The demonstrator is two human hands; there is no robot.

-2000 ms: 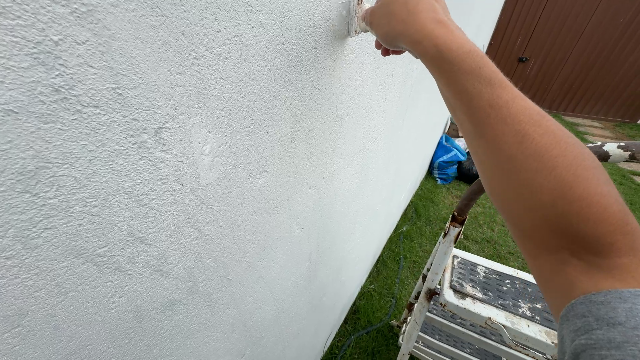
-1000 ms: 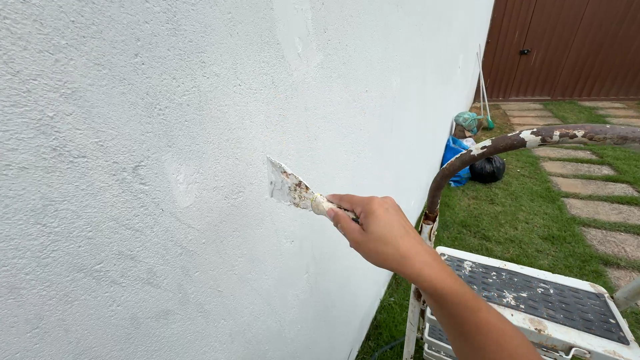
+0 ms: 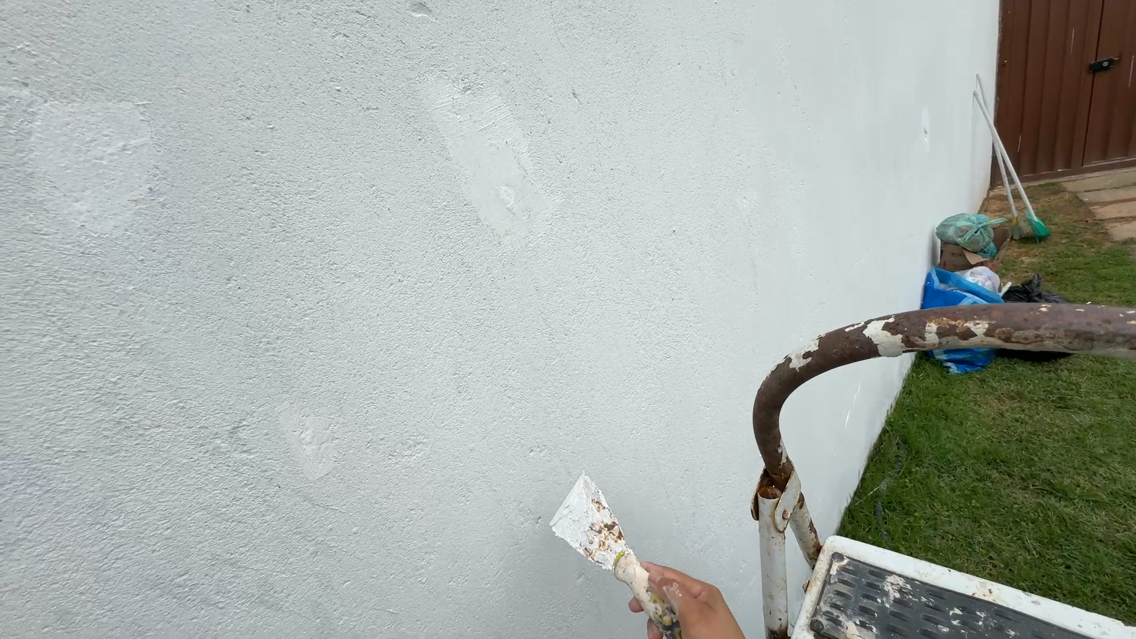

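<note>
My right hand (image 3: 690, 605) grips the handle of a putty knife (image 3: 596, 530) at the bottom of the view. The blade points up and to the left, coated with white filler and marked with rust-brown spots. It appears just in front of the textured white wall (image 3: 373, 293); whether it touches cannot be told. On the wall above are smooth filler patches: a long slanted one (image 3: 484, 155), a broad one (image 3: 93, 164) at the upper left and a small one (image 3: 309, 441) lower down. My left hand is out of view.
A rusty step ladder with a curved top rail (image 3: 958, 330) and a black-treaded step (image 3: 941, 603) stands at the right, close to the wall. Beyond it, a blue bag (image 3: 954, 288), a green bag (image 3: 969, 232) and long-handled tools (image 3: 1003, 151) lie or lean by the wall, near a brown metal door (image 3: 1052, 84).
My right hand, seen high at the wall two seconds ago, has come down with the putty knife to the bottom of the view. The view has also shifted.
</note>
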